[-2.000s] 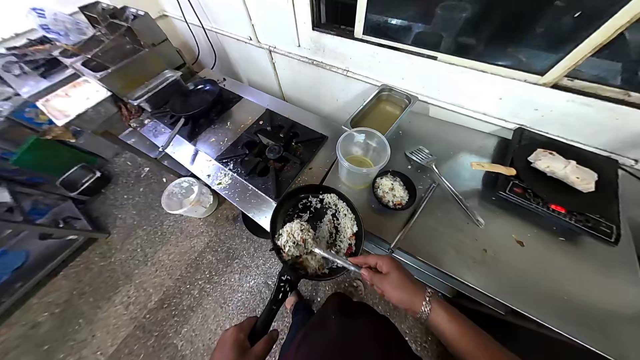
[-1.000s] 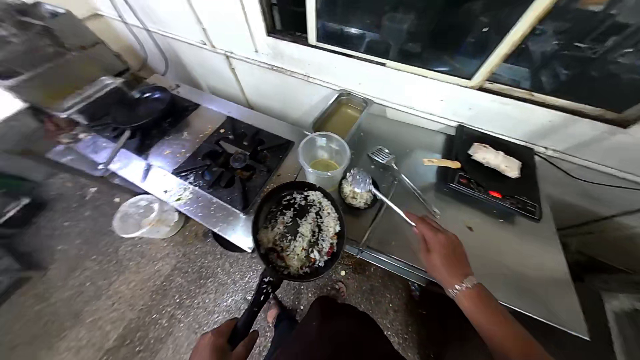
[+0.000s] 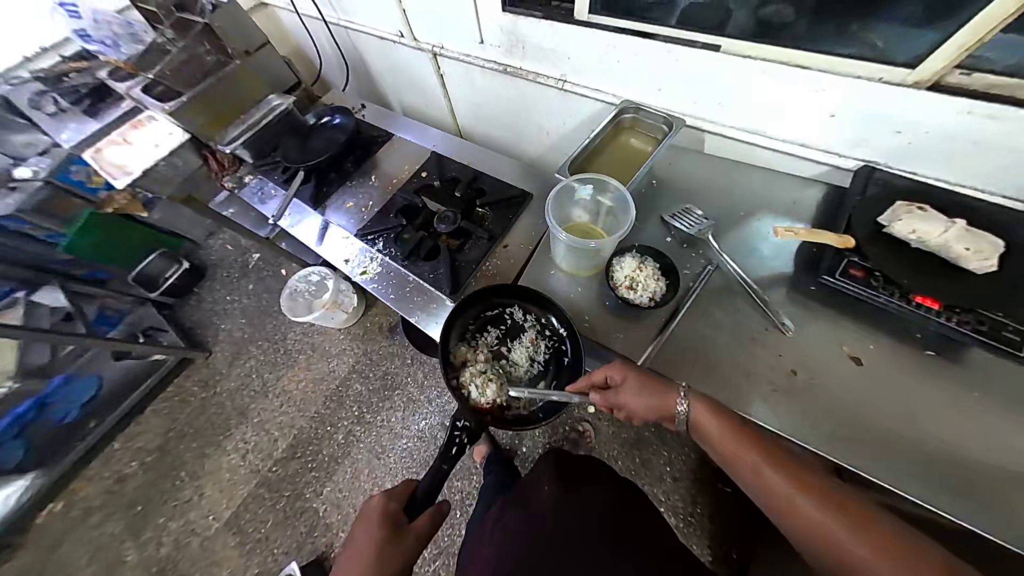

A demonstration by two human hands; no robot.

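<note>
My left hand (image 3: 392,524) grips the black handle of a frying pan (image 3: 566,324), held above the floor by the counter's edge. Rice with bits of vegetable (image 3: 528,352) lies in the pan. In my right hand (image 3: 632,392) is the handle of a metal serving spoon (image 3: 548,394); its bowl is down in the pan, heaped with or hidden by rice. Beyond the pan, a small black bowl (image 3: 642,276) of rice stands on the steel counter. Beside it are a clear plastic tub (image 3: 590,224) with some yellowish liquid and a slotted metal turner (image 3: 740,268).
A gas burner (image 3: 446,220) lies left of the tub, with a black wok (image 3: 318,136) farther left. A steel pan (image 3: 624,148) of liquid is by the wall. At right, an induction cooker (image 3: 920,300) bears a griddle with a folded flatbread (image 3: 944,236). A plastic bucket (image 3: 322,298) stands lower left.
The spoon in my right hand was over the small bowl one second ago and is now back in the frying pan. Less rice shows in the pan than two seconds ago.
</note>
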